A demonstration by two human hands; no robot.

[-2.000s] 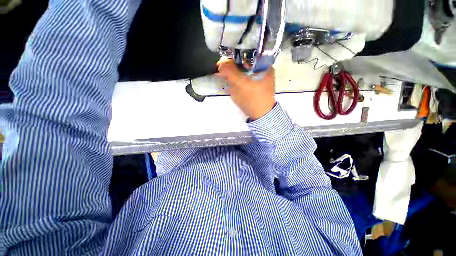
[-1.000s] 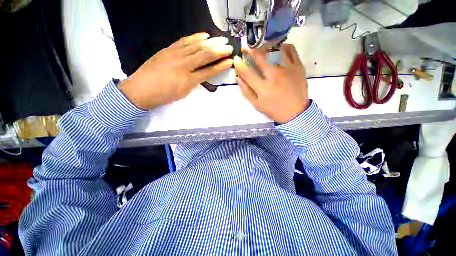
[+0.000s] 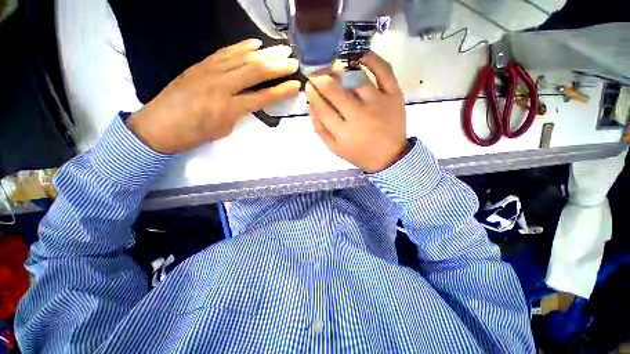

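A black fabric piece (image 3: 186, 41) lies on the machine table at the upper left, its edge running to the needle area. My left hand (image 3: 221, 93) lies flat on the fabric's near edge, fingers pointing right, close to the needle. My right hand (image 3: 359, 114) is at the right side of the needle area, its fingertips bent by the presser foot (image 3: 352, 62). What its fingertips hold, if anything, is hidden. The sewing machine head (image 3: 316, 34) is at top centre and covers the needle.
Scissors with dark red handles (image 3: 492, 104) lie right of the machine. Small tools (image 3: 573, 93) lie further right. More black cloth (image 3: 31, 90) is at the far left. A white cloth strip (image 3: 584, 235) hangs off the table edge (image 3: 497, 157) at the right.
Since two seconds ago, my left hand has come onto the black fabric by the needle. Over the last second the view has shifted slightly, with both hands staying near the needle.
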